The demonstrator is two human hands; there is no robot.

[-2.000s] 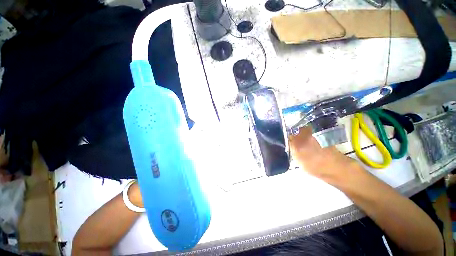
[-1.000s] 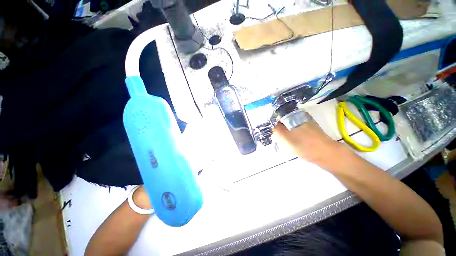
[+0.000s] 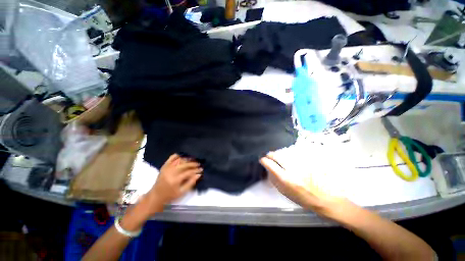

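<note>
A large black garment panel (image 3: 219, 137) lies spread on the white table left of the sewing machine. My left hand (image 3: 178, 177) rests on its lower left edge with fingers bent; whether it grips the cloth is unclear. My right hand (image 3: 279, 176) is at the panel's lower right edge, its fingertips at the cloth and partly hidden or blurred. The white sewing machine head (image 3: 352, 86) stands right of the panel, with the light-blue lamp (image 3: 309, 97) at its left end. The needle area is blurred by glare.
Scissors (image 3: 404, 158) with yellow and green handles lie right of the machine's needle end. More black cloth (image 3: 173, 61) is heaped behind the panel. Brown cardboard (image 3: 109, 163) and a clear plastic bag (image 3: 58, 46) are at the left. A pin box (image 3: 453, 172) is far right.
The view has swung left and wider. My right hand has left the needle area for the panel's edge. My left hand, earlier partly behind the lamp, now shows on the black cloth.
</note>
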